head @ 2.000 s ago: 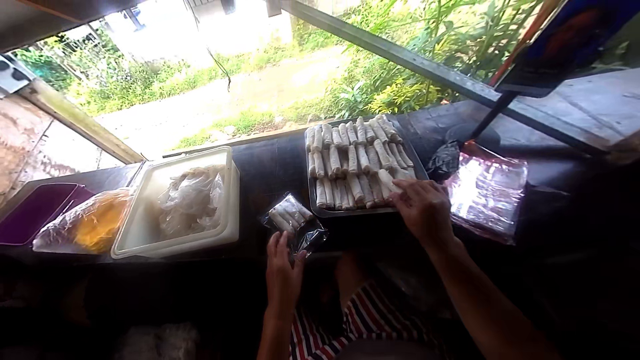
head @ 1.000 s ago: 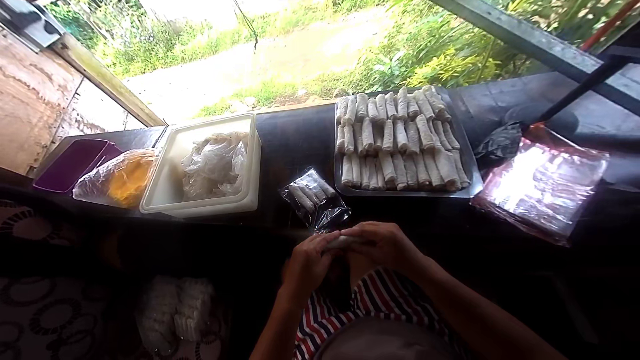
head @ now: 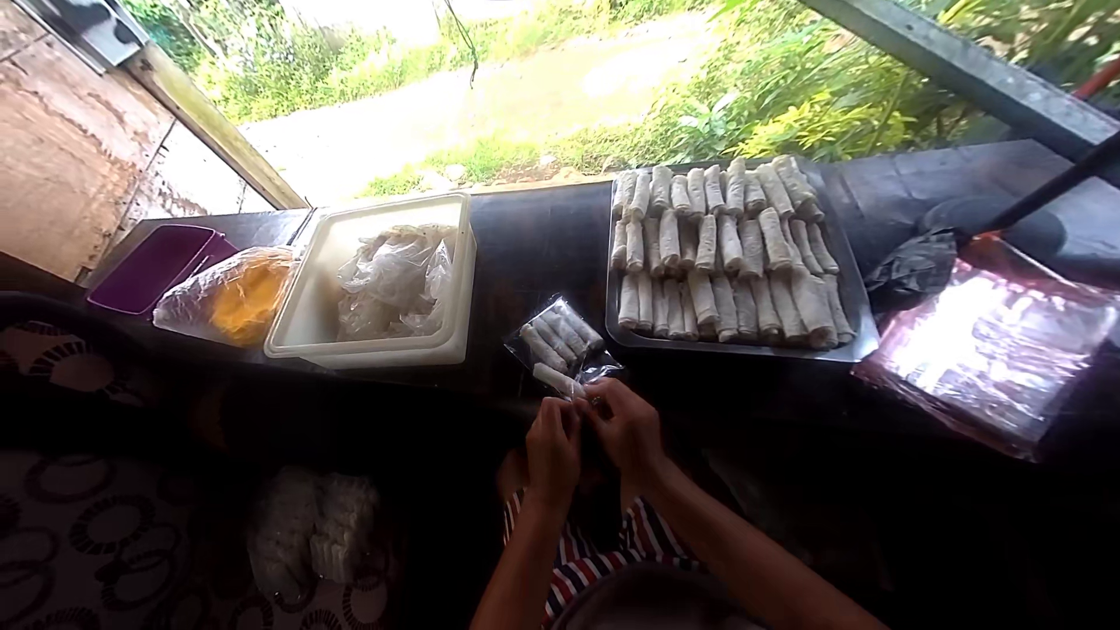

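A clear plastic bag [head: 604, 366] with several pale rolls [head: 560, 334] in it lies at the front edge of the dark table. One more roll [head: 557, 381] is at the bag's mouth, its near end between my hands. My left hand [head: 553, 446] is at the near end of that roll, fingers closed, but what it pinches is too small to tell. From the right, my right hand [head: 623, 420] pinches the roll's end and the bag's edge. Beyond my right hand stands a metal tray [head: 862, 328] holding rows of pale wrapped rolls [head: 722, 254].
On the left are a cream plastic tub [head: 376, 352] with a plastic bag inside, a bag with orange contents [head: 245, 297] and a purple container [head: 153, 271]. Shiny plastic packs [head: 989, 341] and a black bag [head: 914, 262] lie right. Packed bags [head: 315, 529] sit low at left.
My right hand was at the tray's rolls two seconds ago. Both hands then met below the bag around a roll, and now they are at the bag's mouth with a roll there.
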